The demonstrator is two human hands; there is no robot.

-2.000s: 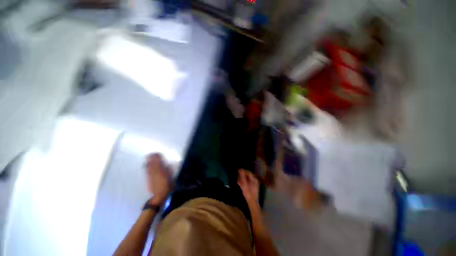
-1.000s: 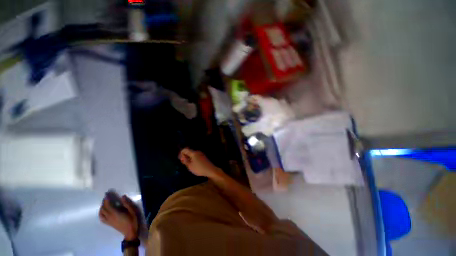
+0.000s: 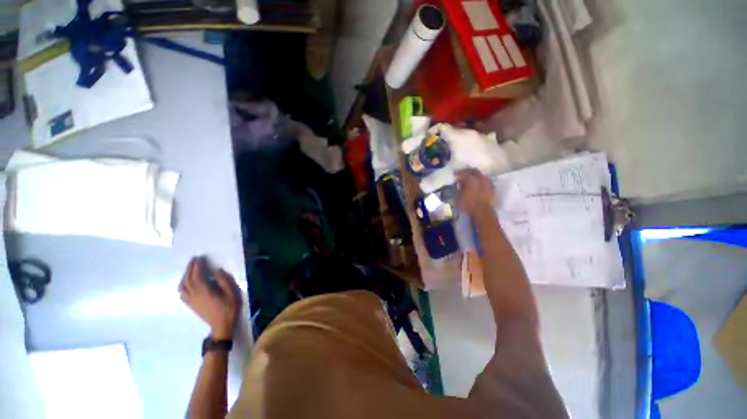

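Note:
My left hand [image 3: 211, 299], with a dark wristband, rests on the pale table [image 3: 196, 188] near its edge, fingers around a small dark object [image 3: 210, 277]. My right hand [image 3: 477, 193] is over the side table at right, fingertips down beside a small open dark case [image 3: 436, 209] with a pale piece in it. Its fingertips are blurred, so its grip cannot be told. A black box [image 3: 440, 241] lies just below the case. A folded stack of white fabric [image 3: 86, 200] lies on the pale table.
Dark-handled scissors [image 3: 31, 280] and a clipboard [image 3: 90, 96] with navy ties [image 3: 97, 41] lie at left. Around my right hand are a tape roll [image 3: 428, 155], a clipboard with papers [image 3: 565, 229], a white bottle [image 3: 414, 47] and a red box [image 3: 491, 49]. A dark gap separates the tables.
My right hand has moved right, from over the dark gap to the side table. My left hand stays at the pale table's edge with the dark object. The view has turned right since the earliest frame.

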